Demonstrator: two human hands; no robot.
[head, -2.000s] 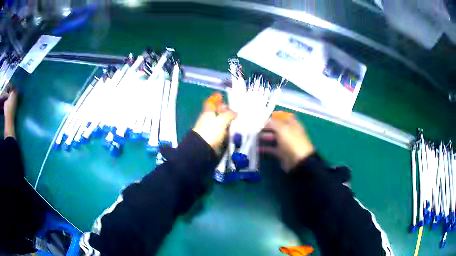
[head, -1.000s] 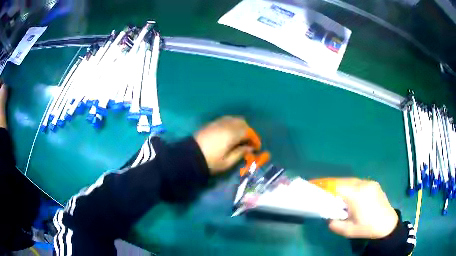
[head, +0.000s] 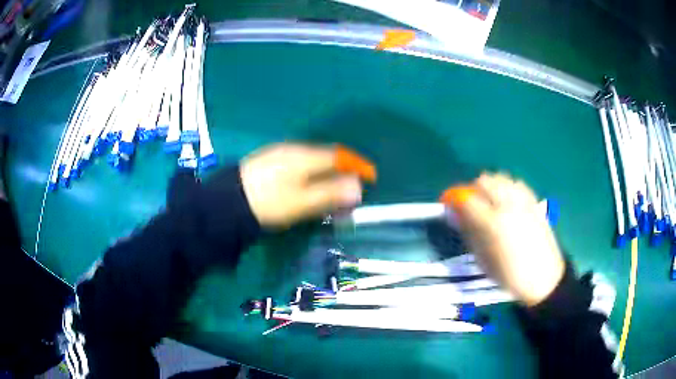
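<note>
My right hand point(head: 511, 237), with an orange finger cot on the index finger, holds one white wire harness point(head: 400, 213) crosswise above the bench. The blue connector point(head: 551, 212) shows just past my right hand. My left hand point(head: 304, 185), also with an orange finger cot, is blurred at the harness's left end; whether it grips that end is unclear. Several white harnesses point(head: 393, 297) lie crosswise below my hands, coloured wires and small dark ends at the left, blue connectors at the right, partly hidden by my right hand.
Fanned harnesses point(head: 137, 92) lie at the left and more harnesses point(head: 645, 166) at the right. An orange finger cot point(head: 396, 38) lies on the metal rail point(head: 296, 34). A printed sheet point(head: 445, 18) is behind the rail. Dark clothing of another person point(head: 30, 318) shows at the left edge.
The bundle from my right hand now lies spread on the bench, and a single harness is raised. The loose orange cot from my left hand's area now shows on the rail. The view has shifted.
</note>
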